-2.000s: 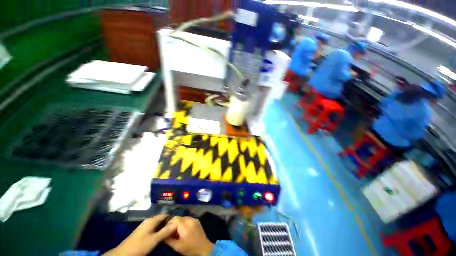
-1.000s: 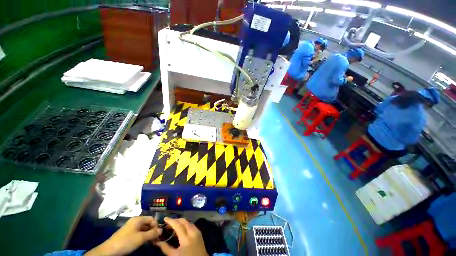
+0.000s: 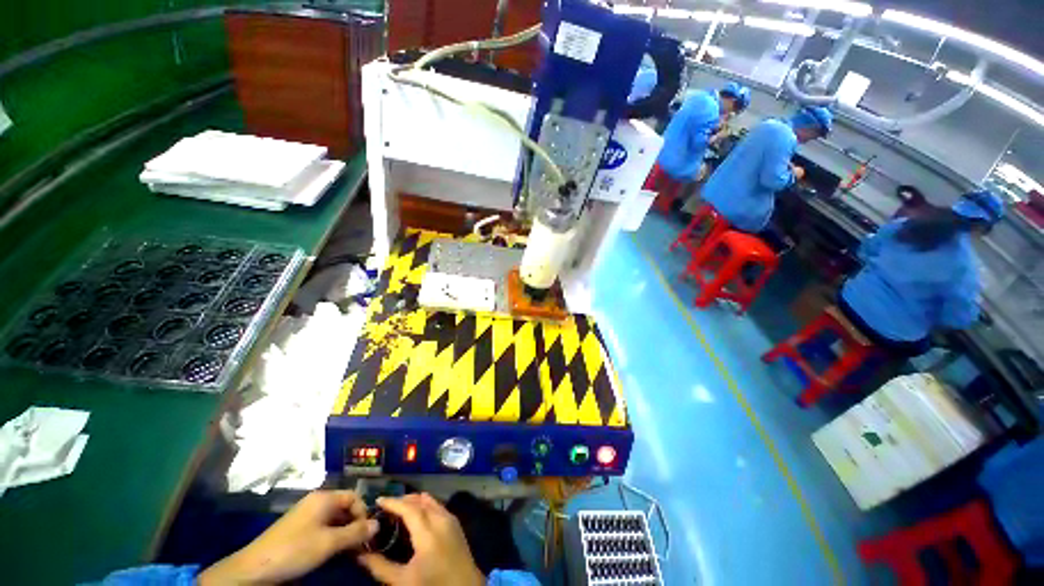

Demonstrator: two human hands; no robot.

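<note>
My left hand (image 3: 300, 538) and my right hand (image 3: 426, 547) are close together at the bottom of the view, below the press's control panel. Between them they hold a small black round housing (image 3: 387, 533) by its thin rim. My fingers cover much of it, and I cannot tell whether a smaller part is held with it. The press head (image 3: 547, 254), a pale cylinder, is above the orange-brown fixture (image 3: 536, 300) at the right of the metal plate. I cannot tell whether they touch.
The striped press bed (image 3: 481, 372) stands ahead. A blister tray of black round parts (image 3: 160, 315) lies on the green bench at left. Crumpled white material (image 3: 295, 395) lies beside the press. A white parts tray (image 3: 616, 547) is low right. People in blue sit beyond the aisle.
My hands came apart slightly from their clasped position, and the black round housing now shows between them. Over the last second they have barely moved. The camera view shifted slightly.
</note>
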